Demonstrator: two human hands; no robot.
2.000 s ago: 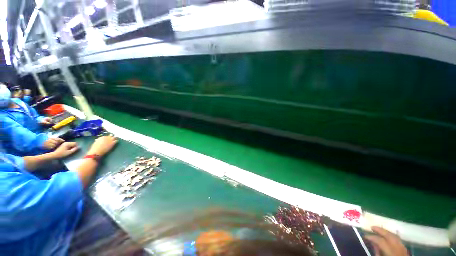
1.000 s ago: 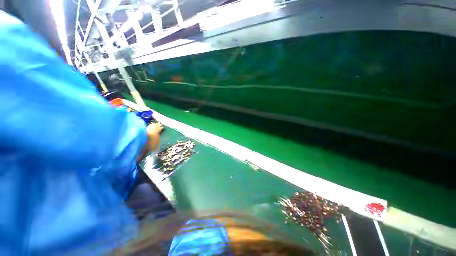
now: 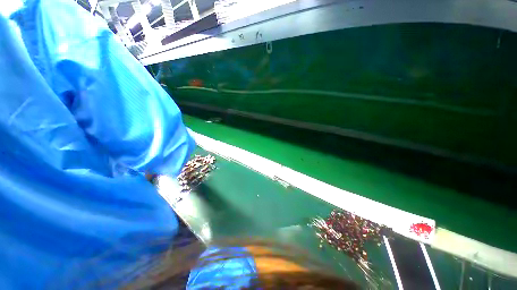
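Observation:
A heap of tiny dark red-brown leaded parts [image 3: 348, 231] lies on the green bench, with thin silvery wires sticking out. A black panel with white side borders [image 3: 412, 265] lies just right of it, cut off by the bottom edge. At the bottom centre a blue sleeve-like patch [image 3: 224, 271] meets a blurred orange-brown shape [image 3: 278, 265], partly covered by hair-like streaks. This may be my left hand, but its fingers and any hold are hidden. My right hand is out of the picture.
A person in a blue smock [image 3: 96, 147] fills the left side, leaning over the bench. A second heap of paler parts [image 3: 197, 170] lies beside that person's arm. A white edge strip [image 3: 340, 198], with a red patch [image 3: 421, 229], runs between bench and green belt [image 3: 272, 148].
My right hand, seen at the panel two seconds ago, is gone from view. The neighbour's blue smock now covers much more of the left, hiding the people and blue tray further up.

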